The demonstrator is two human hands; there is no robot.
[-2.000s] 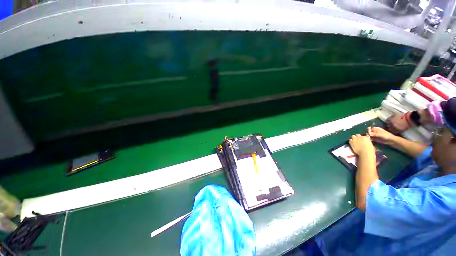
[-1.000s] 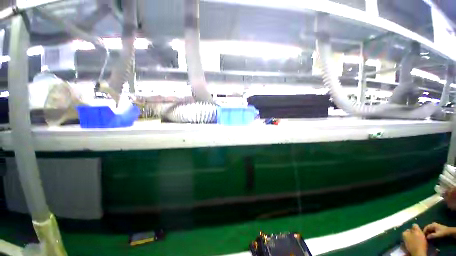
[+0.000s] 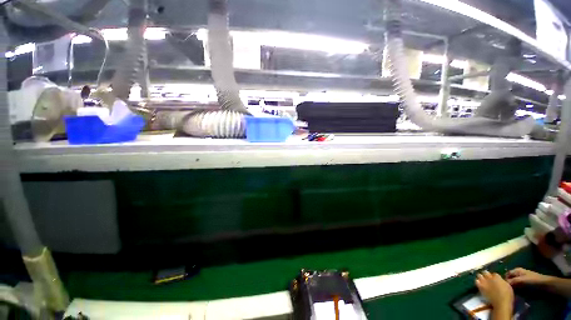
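Observation:
Neither of my hands is in the picture. Nearest in front of me, a pile of stacked open tablets (image 3: pixel 324 289) lies across the white strip at the bottom centre, cut off by the lower edge. The top one shows a black end, a white battery (image 3: pixel 322 310) and an orange flex cable (image 3: pixel 337 306). Another dark tablet (image 3: pixel 170 275) lies on the green belt to the left. At the lower right, a neighbour's hands (image 3: pixel 498 289) are over an open tablet (image 3: pixel 476 306).
A white strip (image 3: pixel 253 307) edges the bench beside the green belt (image 3: pixel 238 279). A shelf (image 3: pixel 188 155) behind bears blue bins (image 3: pixel 105 129), a black stack (image 3: pixel 347 117) and ribbed hoses (image 3: pixel 215 124). White boxes (image 3: pixel 546 219) stand at the right. Posts rise at both sides.
My view has tilted up from the bench to the shelf, then slightly down again. The blue cloth cap has left the picture. The tablet pile stays on the strip, now low in view.

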